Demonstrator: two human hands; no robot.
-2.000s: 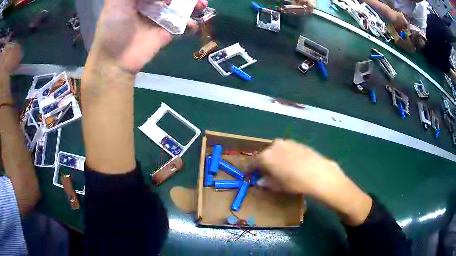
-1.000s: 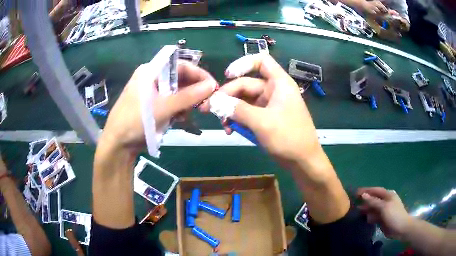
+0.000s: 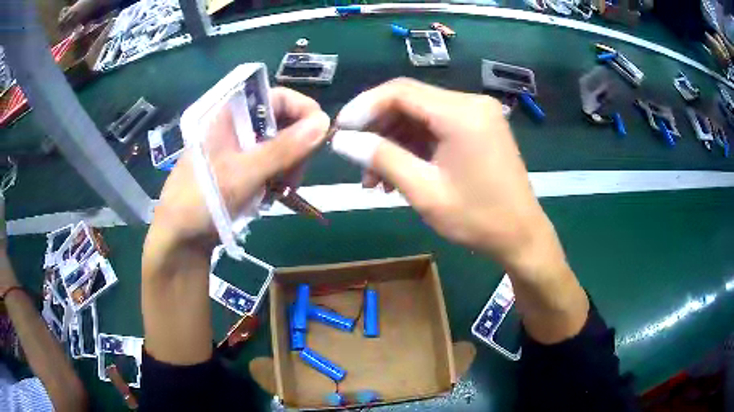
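Observation:
My left hand (image 3: 241,165) holds a white housing (image 3: 211,181) tilted on edge, with a dark circuit board (image 3: 260,113) inside its upper end. A copper-brown part (image 3: 299,203) hangs below my left fingers. My right hand (image 3: 435,157), with white coverings on thumb and forefinger, meets my left fingertips. A thin dark reddish strand, like a lead wire (image 3: 332,130), shows pinched between the fingertips. No cell shows in my right hand; its palm is hidden. The open cardboard parts box (image 3: 439,322) below holds several blue cells (image 3: 371,312).
Housings lie on the bench beside the box, at left (image 3: 240,282) and right (image 3: 495,318). A housing pile (image 3: 80,261) is at far left near another person's arm. A grey post (image 3: 88,121) rises at left. The green conveyor (image 3: 386,72) carries spaced units behind a pale rail (image 3: 628,182).
The housing has tilted to show more of its frame. The blue cell seen under my right fingers is no longer visible. Another person's hand at right has gone, and a housing shows there.

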